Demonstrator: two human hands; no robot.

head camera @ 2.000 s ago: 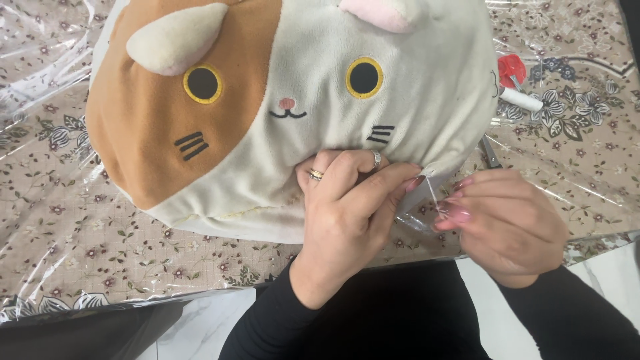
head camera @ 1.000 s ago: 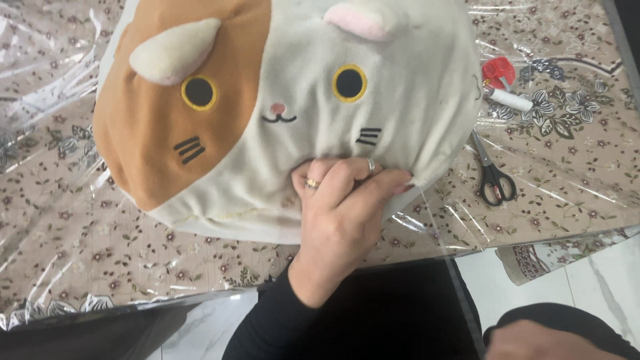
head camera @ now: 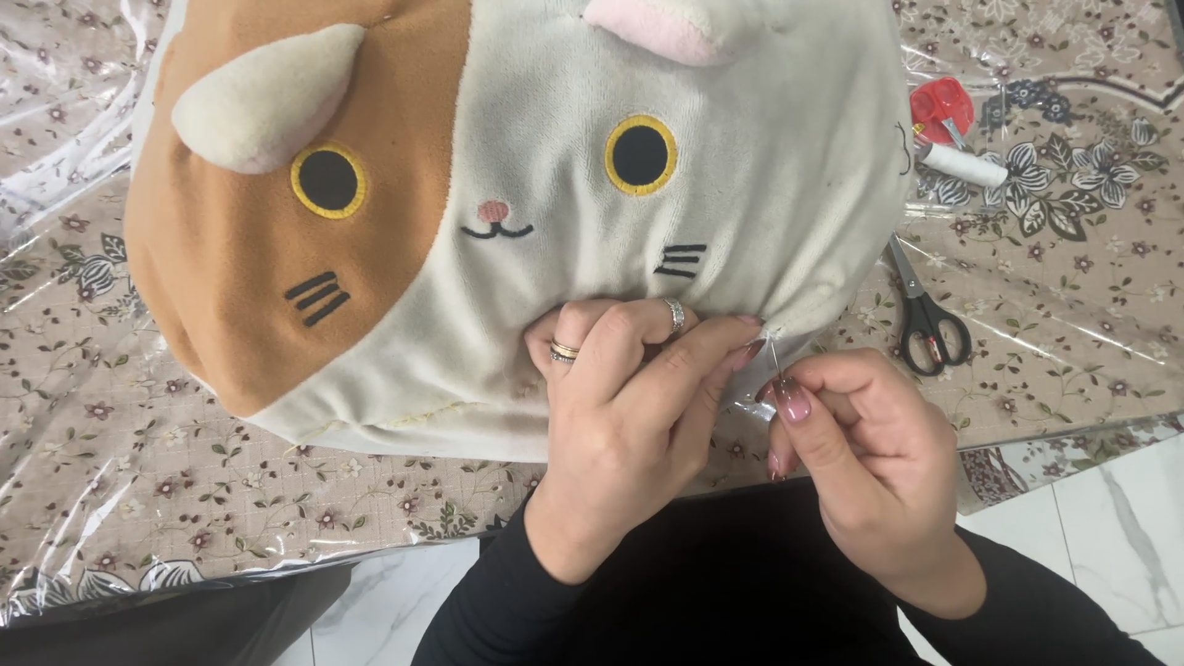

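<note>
A plush cat cushion (head camera: pixel 555 176), white with an orange patch, lies face up before me. My left hand (head camera: pixel 629 388), with rings on it, pinches the fabric at the cushion's lower right edge between thumb and index finger. Close beside those fingertips, my right hand (head camera: pixel 860 453) grips a thin sewing needle (head camera: pixel 776 357) between thumb and index finger, its tip at the pinched fabric. The thread at the needle is too fine to follow. Yellowish stitches (head camera: pixel 430 413) run along the cushion's lower edge, left of my left hand.
Black-handled scissors (head camera: pixel 920 319) lie right of the cushion. Farther back are a spool of white thread (head camera: pixel 965 166) and a red plastic item (head camera: pixel 942 106). A clear plastic sheet covers the floral tablecloth (head camera: pixel 1064 324); the table's front edge runs just below the cushion.
My right hand was low at the right with thread drawn out a second ago; it is now back up at the cushion's edge with the needle. My left hand keeps its pinch.
</note>
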